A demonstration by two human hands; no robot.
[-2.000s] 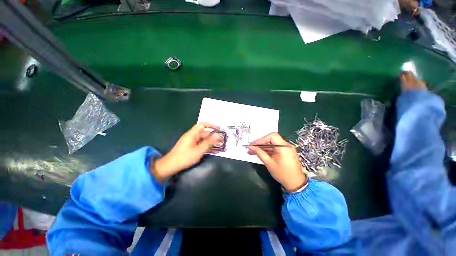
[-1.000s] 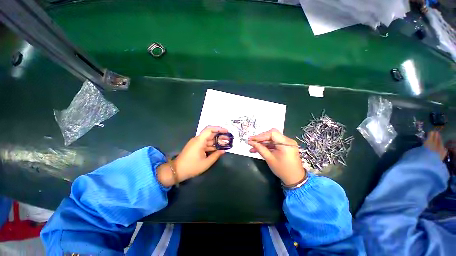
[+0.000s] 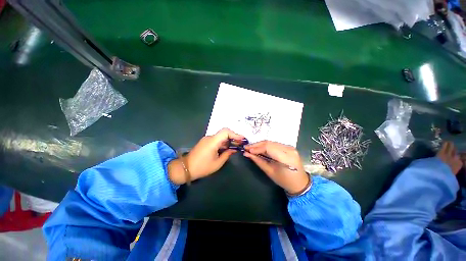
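Note:
My left hand [image 3: 207, 157] holds a dark ring housing [image 3: 236, 146] between thumb and fingers, at the lower edge of a white paper sheet [image 3: 227, 109]. My right hand [image 3: 278, 163] grips a slim hand tool [image 3: 273, 162], its near end reaching the housing. The fingertips of both hands meet at the housing and hide much of it. A small scatter of thin pins [image 3: 260, 121] lies on the paper. A large silvery pin pile [image 3: 341, 142] lies on the bench to the right of the paper.
Clear plastic bags lie left [image 3: 92, 103] and right [image 3: 396, 130]. A metal arm [image 3: 76, 43] crosses the upper left. A silvery housing [image 3: 149, 36] and a dark one [image 3: 408, 75] lie on the belt. Another person's hand [image 3: 449, 157] is at the right edge.
My right hand has moved left from beside the pins to the housing, and the housing is tilted more edge-on. The other person's hand has come down from the belt. The silvery housing appears farther left.

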